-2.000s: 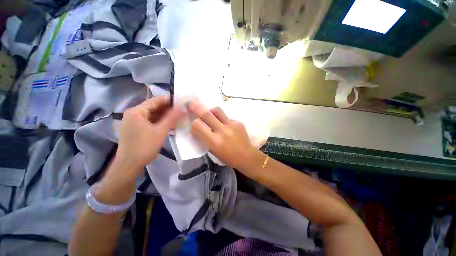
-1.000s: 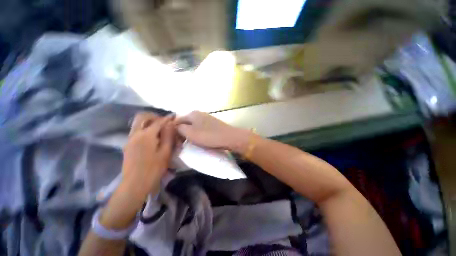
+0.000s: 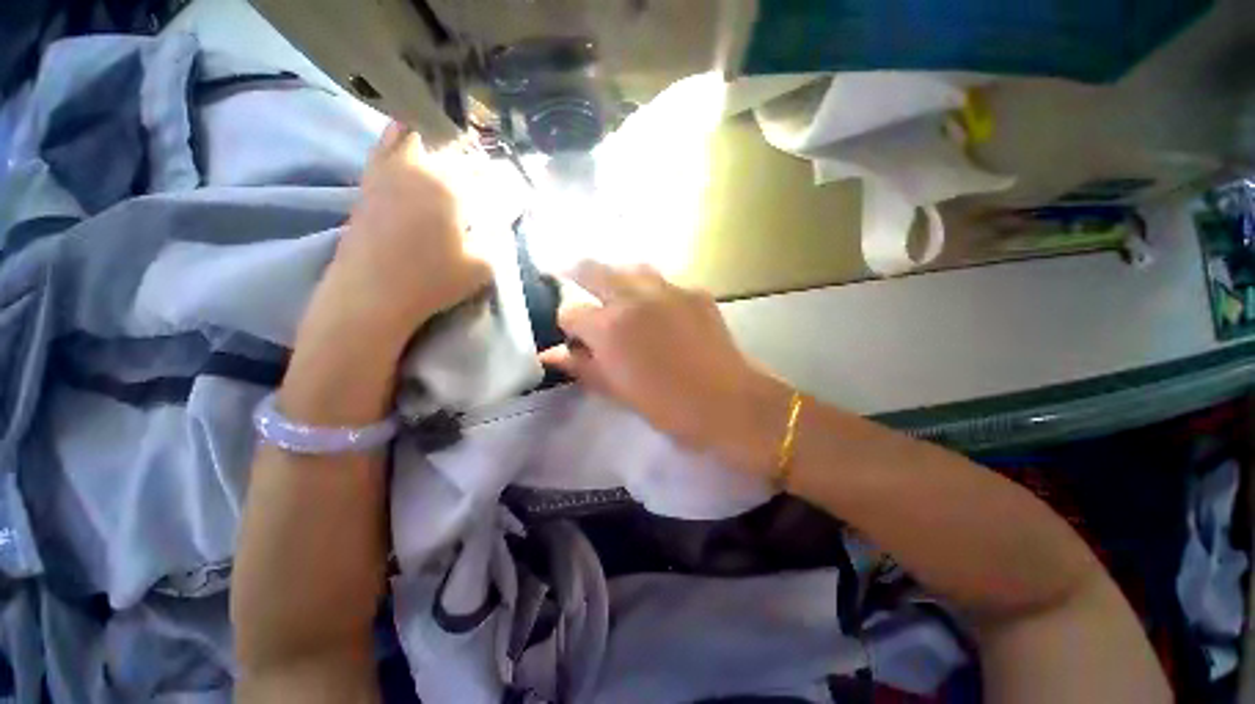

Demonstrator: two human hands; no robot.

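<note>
The light-grey garment piece [image 3: 454,475] with dark bands runs from below my hands up to the brightly lit presser foot area [image 3: 516,165]. My left hand [image 3: 413,234] is at the left of the foot, pressing on the cloth; its fingertips are lost in glare. My right hand [image 3: 661,344] holds the cloth and a dark strip [image 3: 540,296] just below the foot. A white cut piece [image 3: 688,481] hangs under my right hand. The needle is hidden by glare.
The machine head [image 3: 661,41] is above my hands. A white fabric strip [image 3: 902,227] hangs by the machine arm. Grey garments [image 3: 152,454] are heaped at the left. The green ruler-marked edge [image 3: 1018,420] runs along the table's front. A small parts tray [image 3: 1229,268] is at the far right.
Both hands have moved up to the presser foot area with the cloth. My hands are now apart, left of and below the foot. The head view has shifted closer to the machine.
</note>
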